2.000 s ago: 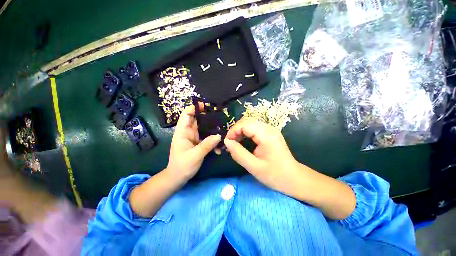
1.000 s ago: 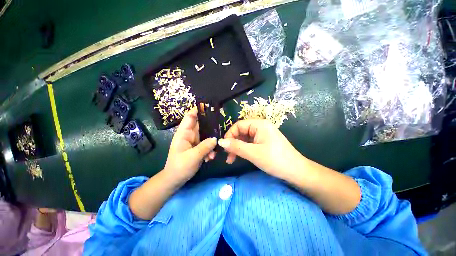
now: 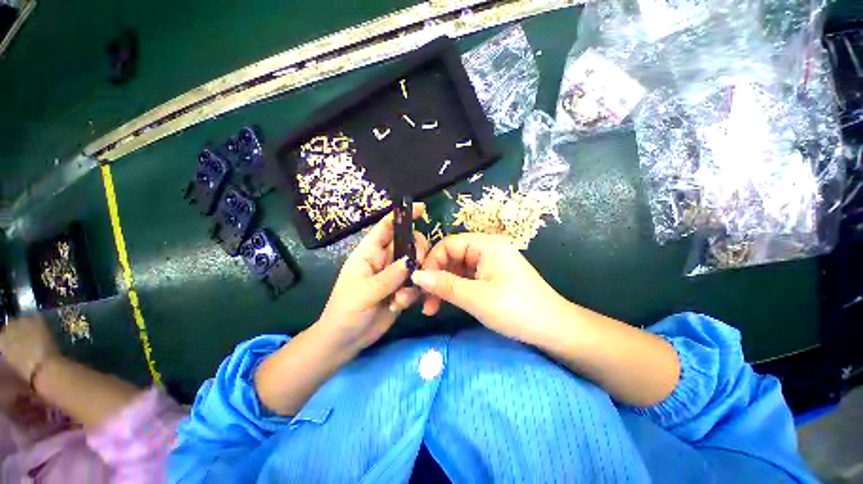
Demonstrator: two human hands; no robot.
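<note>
My left hand holds a black plastic housing, turned so that a narrow side faces up. My right hand is at the housing's near right side, with thumb and index finger pinched against it. Whether a small contact is between those fingertips cannot be told. Behind my hands is the black parts tray, with a heap of mixed metal parts at its left end and a few loose strips at its right. A heap of brass contacts lies on the green bench beyond my right hand.
Several waiting housings lie left of the tray. Clear plastic bags cover the right side. A small clear bag is beside the tray. A pale metal strip runs behind. Beyond the yellow line, a person's hand is near another tray.
The housing in my left hand has turned from its broad face to a narrow side. My right fingers remain against it. The neighbour's arm has come back into view at the left.
</note>
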